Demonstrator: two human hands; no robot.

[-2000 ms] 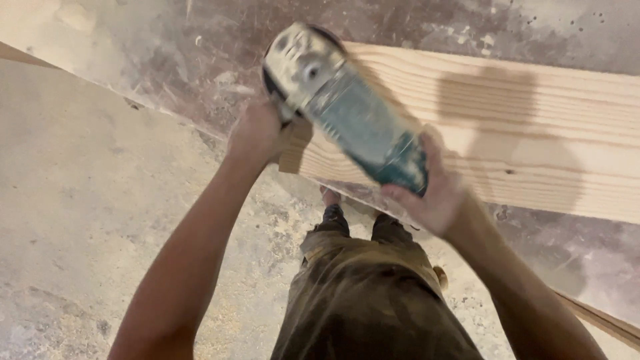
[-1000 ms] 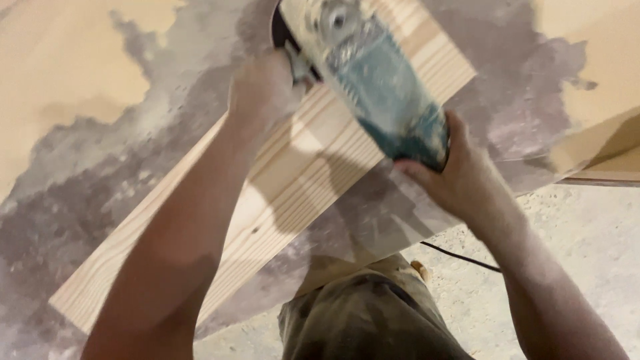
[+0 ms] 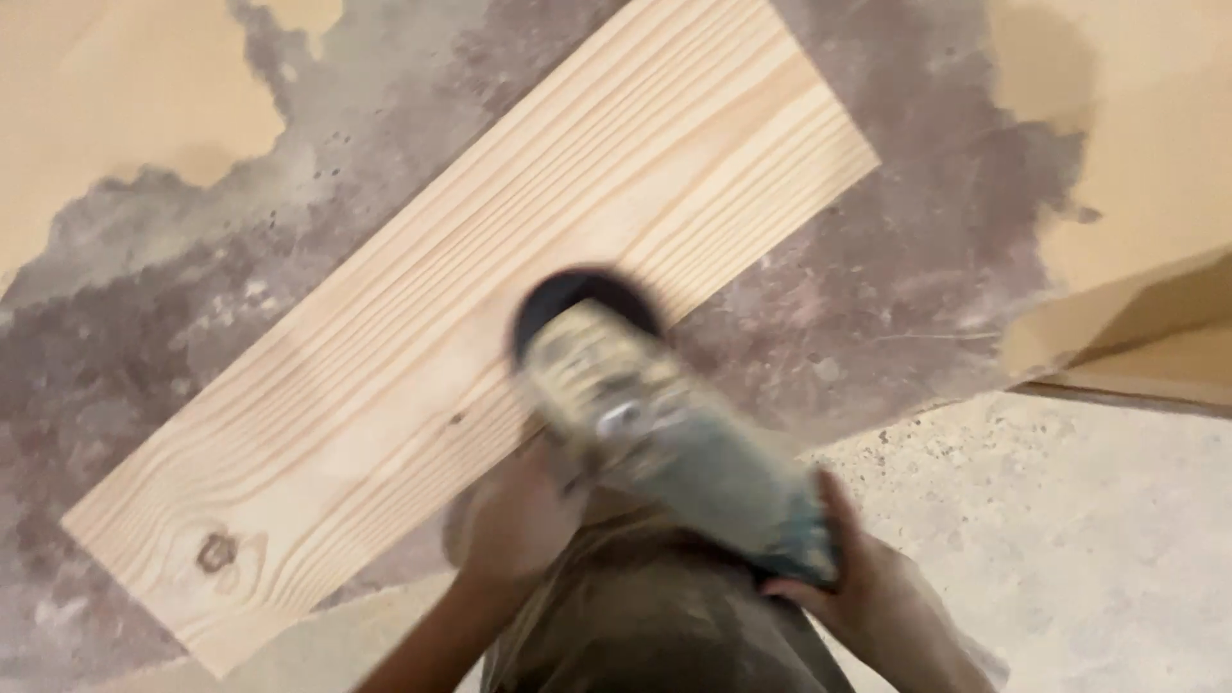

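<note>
A dusty teal and grey power tool, an angle grinder or polisher with a dark round disc [image 3: 674, 452], is held in both hands over the near edge of a pale softwood board. My left hand [image 3: 520, 510] grips the tool near its head, probably on a side handle; blur hides the fingers. My right hand [image 3: 857, 577] is closed around the rear end of its body. The wooden board [image 3: 404, 337] lies diagonally, with a large knot near its lower left end. Whether the disc touches the wood cannot be told.
Under the board is a stained, dusty work surface [image 3: 895, 279] with bare tan patches. Its near edge runs diagonally past my body. A tan panel or box side [image 3: 1165, 337] with a dark lower edge is at the right. Below shows a speckled, dusty floor [image 3: 1059, 539].
Both hands and the tool have moved back toward my body, uncovering much of the board. The view has turned, so the board appears at a different slant than two seconds ago.
</note>
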